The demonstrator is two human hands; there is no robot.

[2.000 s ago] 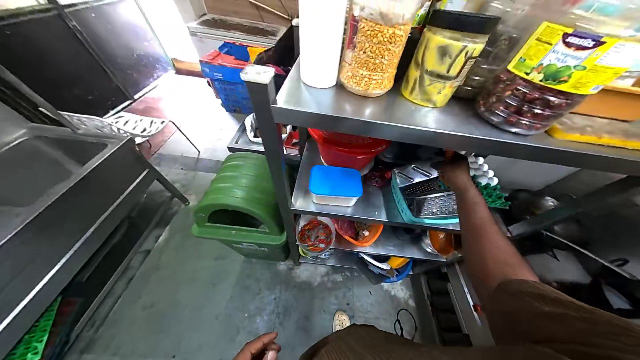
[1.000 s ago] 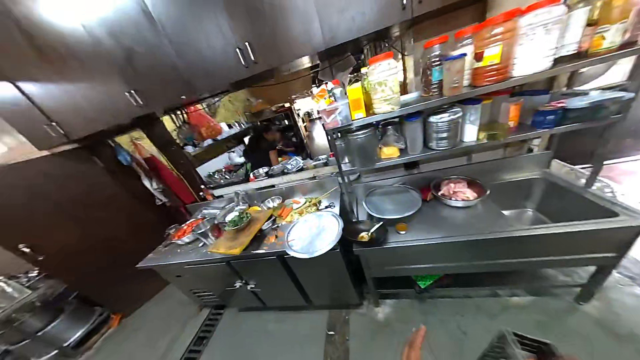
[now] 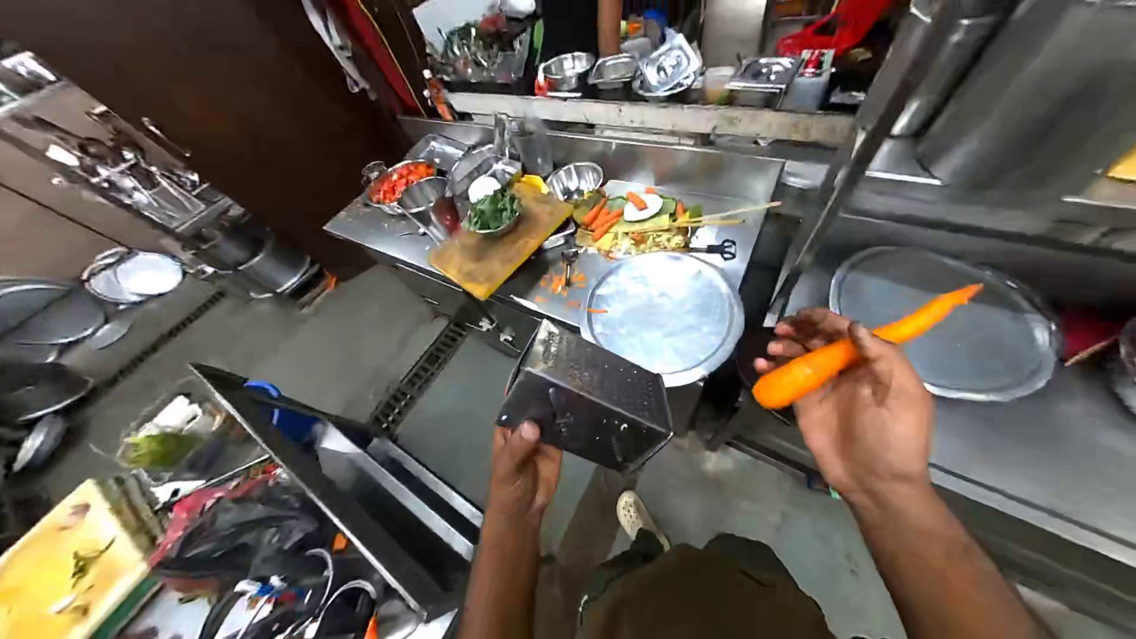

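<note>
My left hand (image 3: 525,461) grips a metal box grater (image 3: 590,395) from below, held tilted over the floor at the middle. In my right hand (image 3: 865,404) lies a peeled orange carrot (image 3: 865,348), slanting up to the right, with the thumb and fingers around its middle. Beyond the grater, a round metal tray (image 3: 664,315) rests on the steel counter's front edge. Orange peelings and a peeler (image 3: 569,259) are left of that tray. More carrots (image 3: 601,218) lie behind it, near black-handled scissors (image 3: 717,249).
A wooden cutting board (image 3: 501,244) with a bowl of chopped greens (image 3: 493,213) overhangs the counter front. At the right, another round tray (image 3: 945,321) sits on a steel counter. An open black bin-like container (image 3: 328,497) stands at the lower left. A person stands behind the pass ledge.
The view has swung from the shelves to the counter with the cutting board. Both hands are now up in view, the left with the grater and the right with a carrot.
</note>
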